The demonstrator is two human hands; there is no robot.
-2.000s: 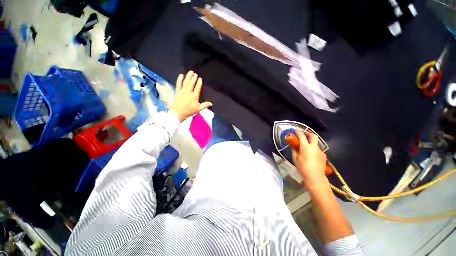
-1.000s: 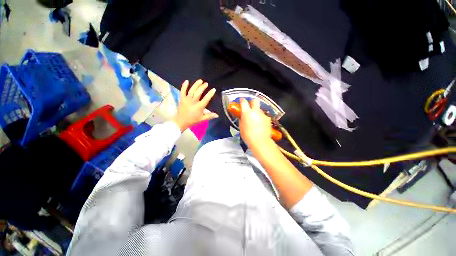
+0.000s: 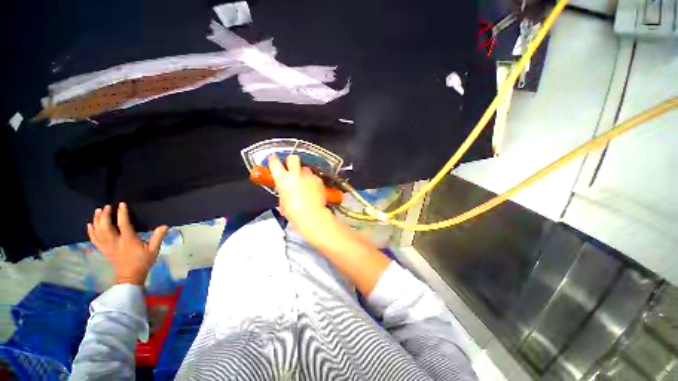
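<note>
My right hand (image 3: 299, 195) grips the orange handle of the steam iron (image 3: 327, 158), whose pale-rimmed plate lies on black cloth near the table's front edge. A long, narrow black garment piece (image 3: 171, 152) lies across the black table (image 3: 401, 89); its outline is hard to see. My left hand (image 3: 121, 239) is bare, with fingers spread, at the front edge of the black cloth, left of the iron, holding nothing.
A brown speckled strip (image 3: 134, 88) and crumpled whitish strips (image 3: 286, 80) lie beyond the garment piece. Yellow hoses (image 3: 476, 130) run right from the iron. A red-handled tool (image 3: 487, 37) lies at the far right. Blue crates (image 3: 52, 320) and a red plastic item (image 3: 155, 327) stand below left.
The view has turned right, so the strips now lie more level and the blue crates are lower. My right hand still holds the iron, now farther from my spread left hand.
</note>
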